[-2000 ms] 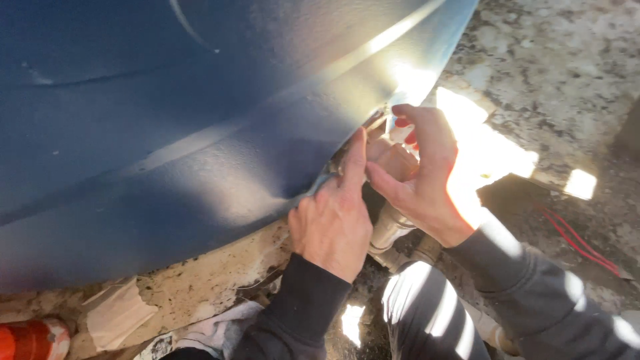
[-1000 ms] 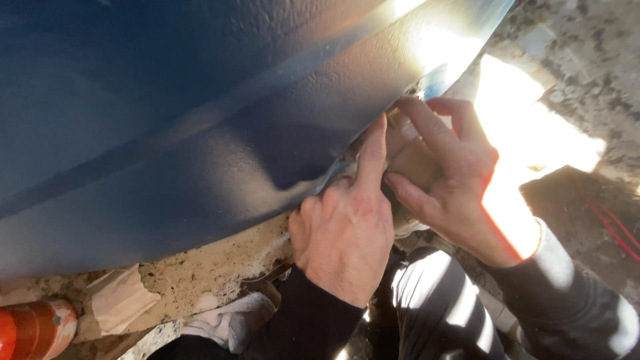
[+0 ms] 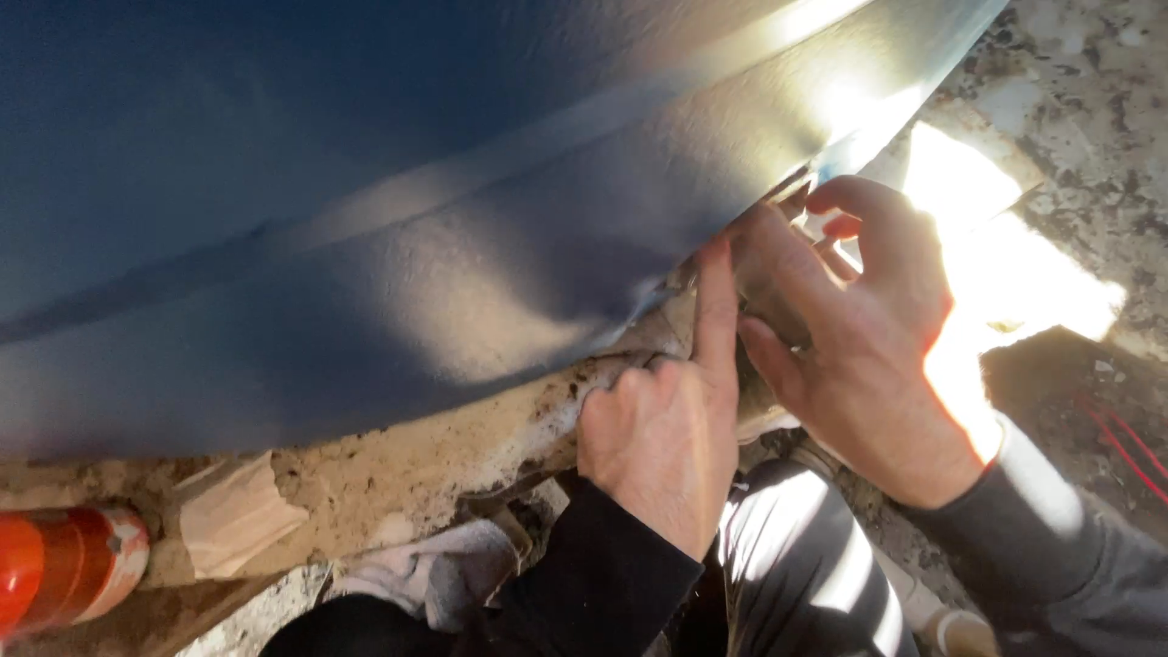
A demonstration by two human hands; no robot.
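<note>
A large, glossy blue curved panel with a raised crease fills the upper left, and sunlight glares off its right end. My left hand points its index finger up against the panel's lower edge, the other fingers curled. Just right of it, my right hand is at the same edge with bent fingers; its index finger reaches toward the edge beside my left fingertip. Whether something small sits between the right fingers cannot be told. Behind the hands, the part under the edge is mostly hidden.
Below the panel runs a stained beige ledge bearing a torn piece of paper or tape. An orange-red cylinder lies at lower left, near a greyish cloth. A red cord crosses the speckled floor at right.
The view has come nearer to the panel. My right hand's fingers have shifted beside my left index finger, which stays at the panel edge.
</note>
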